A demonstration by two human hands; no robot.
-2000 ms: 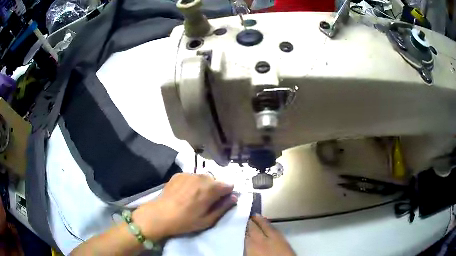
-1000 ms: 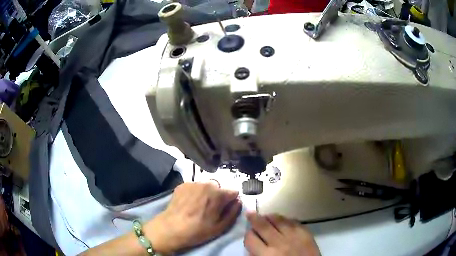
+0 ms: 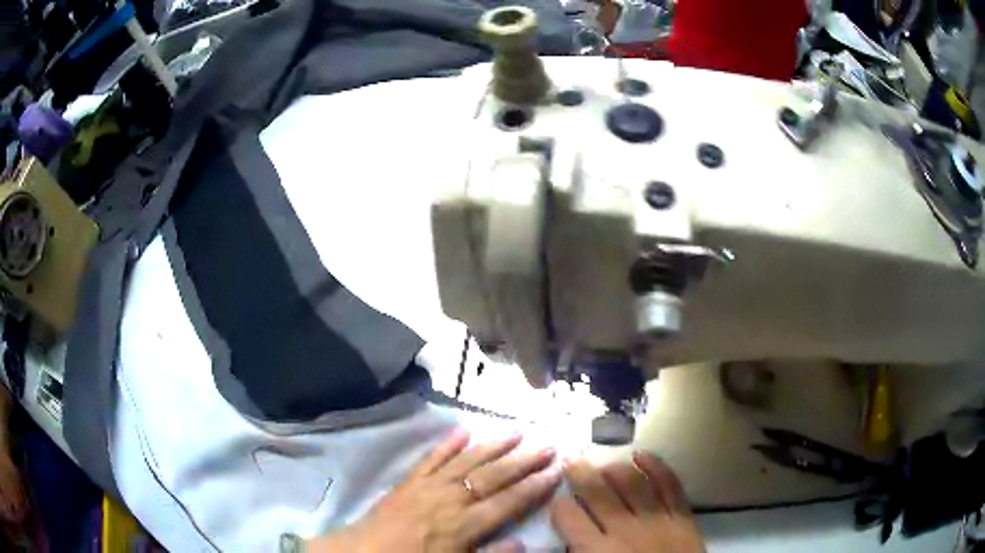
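My left hand (image 3: 459, 497) lies flat with fingers spread on white fabric (image 3: 232, 470) in front of the needle area. My right hand (image 3: 632, 506) lies beside it, palm down, just in front of the knurled knob (image 3: 612, 429), cut off by the lower edge. Both press on the fabric; neither visibly grips it. The needle area is washed out by bright light. A dark panel with grey edges (image 3: 265, 292) lies on the white fabric to the left. The cream sewing machine (image 3: 778, 227) stands over the work.
Black scissors or snips (image 3: 810, 454) and a yellow-handled tool (image 3: 880, 410) are under the arm at right. Grey fabric (image 3: 378, 49) is heaped behind and left. A second cream machine (image 3: 49, 243) stands at far left. Red cloth (image 3: 740, 38) is behind the machine.
My left hand has gone from bent fingers at the cloth to spread flat. The dark strip seen earlier by my right fingertips no longer shows there. The view has shifted, moving the machine rightward.
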